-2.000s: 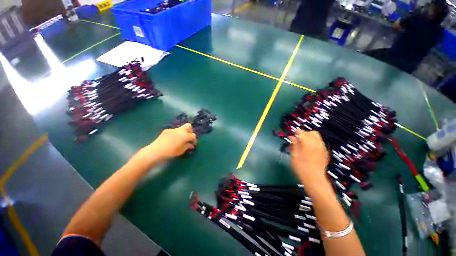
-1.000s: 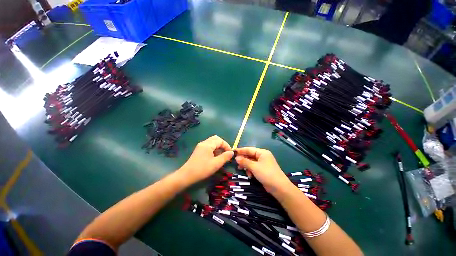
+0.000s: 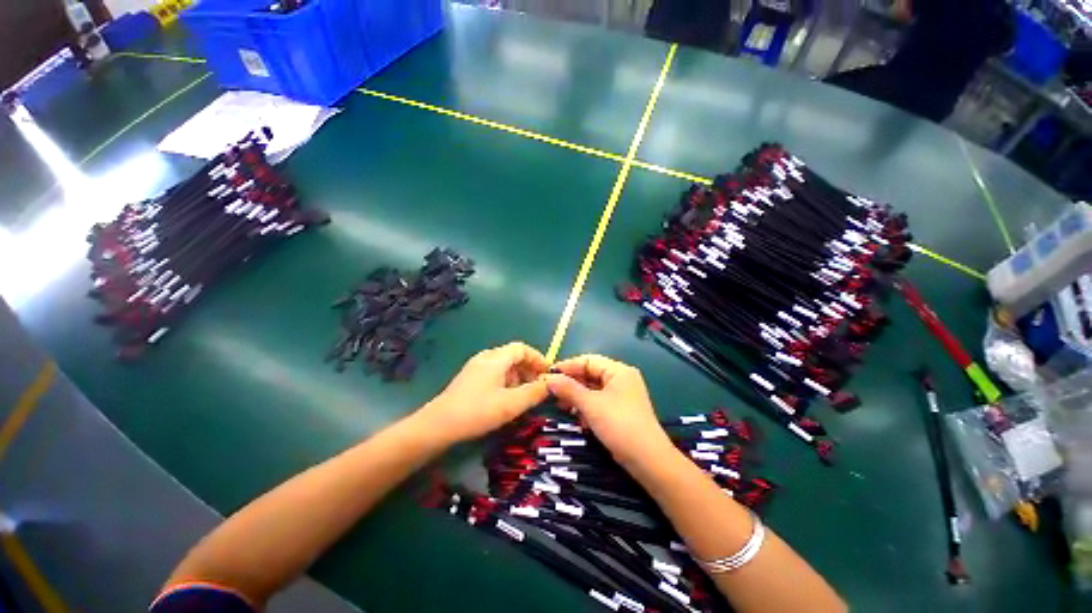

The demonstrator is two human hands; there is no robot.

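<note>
My left hand [image 3: 493, 386] and my right hand [image 3: 602, 401] meet fingertip to fingertip just above the working pile of wire harnesses [image 3: 575, 509]. A tiny dark piece [image 3: 552, 372] shows pinched between the fingertips; it looks like a connector end, and its details are mostly hidden by the fingers. The harnesses below are black cables with red ends and white bands, partly covered by my right forearm. A loose heap of small black plastic parts [image 3: 401, 311] lies left of and beyond my hands.
A large fanned harness stack [image 3: 766, 269] lies right, a smaller one [image 3: 192, 240] left. A blue bin [image 3: 317, 54] and white paper [image 3: 228, 123] are at the far left. A single harness [image 3: 941, 479], red-green stick [image 3: 952, 341], clear bags [image 3: 1006, 449] and a white power strip [image 3: 1044, 258] are right.
Since two seconds ago, my left hand has left the black-parts heap and my right hand the right stack; they met in front. Over the last second they stay together with little change.
</note>
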